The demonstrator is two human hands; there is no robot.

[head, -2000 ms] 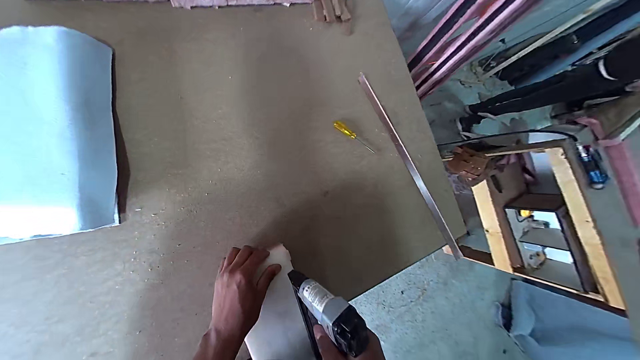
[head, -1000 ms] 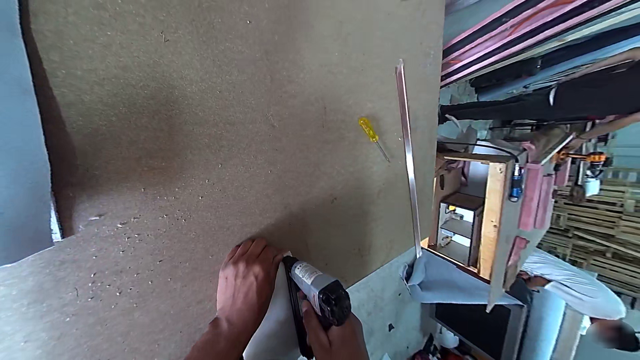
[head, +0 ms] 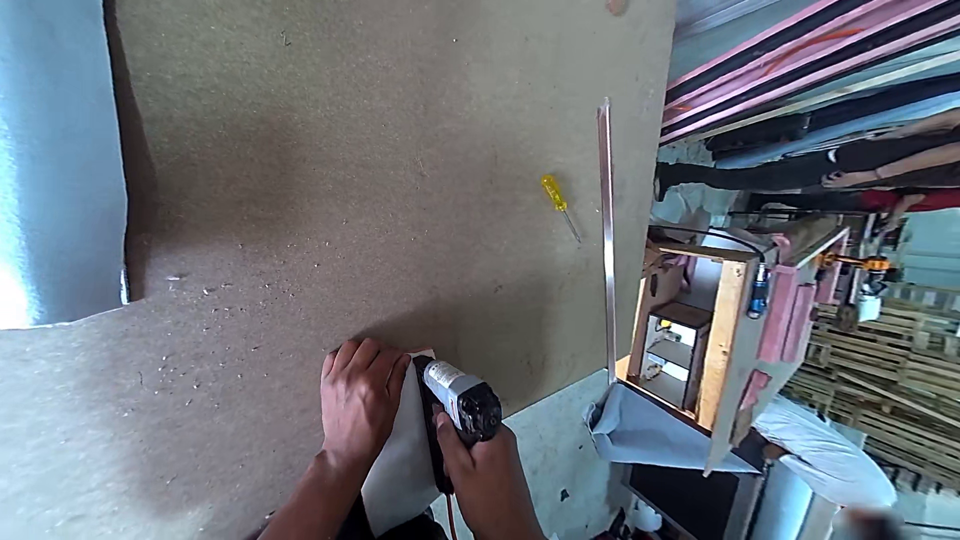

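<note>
My right hand (head: 484,472) grips a pneumatic staple gun (head: 459,397), black and silver, with a thin orange-red hose below it. The gun's nose rests at the upper end of a pale, fabric-like covered piece (head: 405,457) at the near edge of the board-topped table. Pressed on the left side of that piece is my left hand (head: 360,397), fingers bent over its edge; whether it grips or only presses is hidden. Up and to the right lies a screwdriver (head: 555,193) with a yellow handle, beside a long thin metal strip (head: 607,240).
Grey-blue fabric (head: 67,165) lies at the table's left, with small scattered debris right of it. Beyond the right edge (head: 555,397) stand a wooden frame (head: 724,341) with draped fabric (head: 645,427), a cordless drill (head: 870,264) and stacked pallets (head: 892,360). Other people are at the far right.
The view has turned and shifted since the first frame. Both hands keep their places at the pale piece, with the staple gun still in my right hand.
</note>
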